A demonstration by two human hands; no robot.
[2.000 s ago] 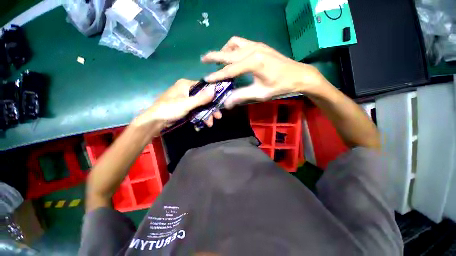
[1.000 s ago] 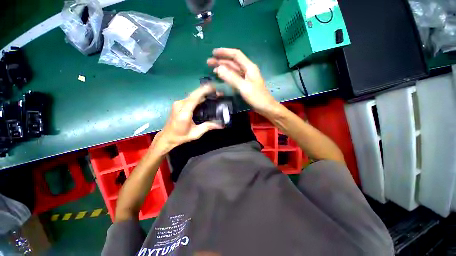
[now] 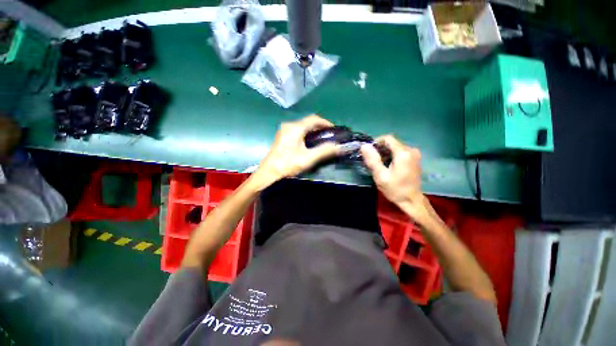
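A glossy black device housing (image 3: 331,137) is held between my two hands just above the front edge of the green bench. My left hand (image 3: 300,149) grips its left end. My right hand (image 3: 398,167) has its fingers on the right end, where a dark part shows; whether it is separate from the housing I cannot tell. The grey electric screwdriver (image 3: 304,28) hangs above the bench beyond my hands, its thin bit pointing down, with no hand on it.
Rows of finished black units (image 3: 111,108) stand at the bench's left. Clear plastic bags (image 3: 278,71) lie behind the screwdriver. A small carton (image 3: 459,34) and the green box (image 3: 506,108) are at the right. Red parts bins (image 3: 202,223) sit below the bench edge. Part of another person shows far left.
The view has shifted, showing more of the bench's far side. My right hand has come down from the air onto the housing's right end. The screwdriver now shows larger.
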